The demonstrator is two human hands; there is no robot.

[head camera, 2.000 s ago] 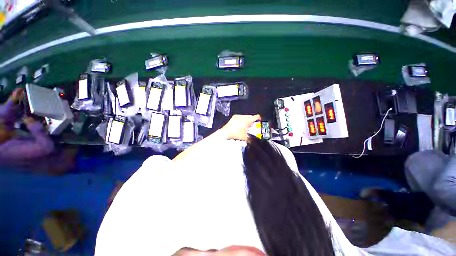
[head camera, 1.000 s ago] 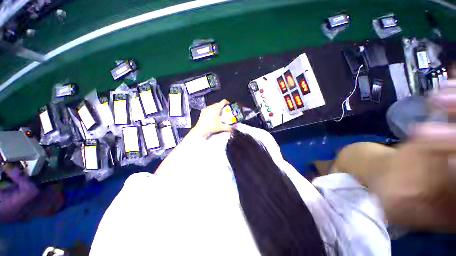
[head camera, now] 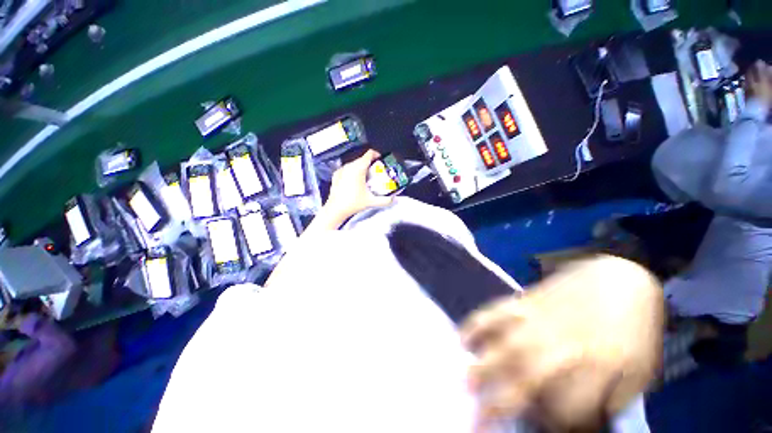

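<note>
My left hand [head camera: 354, 188] holds a phone half-assembly [head camera: 388, 175] by its near end, at the bench edge just left of the test box. Its green board end and a yellow strip show; the rest is behind my fingers. The test box [head camera: 457, 161] has a white sloped panel, red digital readouts and a row of small buttons. Small pale leads lie between the unit and the box; whether they touch the unit cannot be told. My right hand [head camera: 567, 347] is large and blurred close to the camera, over my white clothing and dark hair. Nothing shows in it.
Several bagged phone units [head camera: 224, 240] cluster on the bench at the left. More units [head camera: 351, 73] lie spaced on the green conveyor [head camera: 440, 42]. A white cable [head camera: 595, 127] and dark blocks [head camera: 614, 120] lie right of the box. Seated co-workers [head camera: 719, 169] show at both sides.
My right hand has come from the right edge to the lower middle right, near my hair. The view has tilted and shifted. My left hand still holds the unit beside the test box.
</note>
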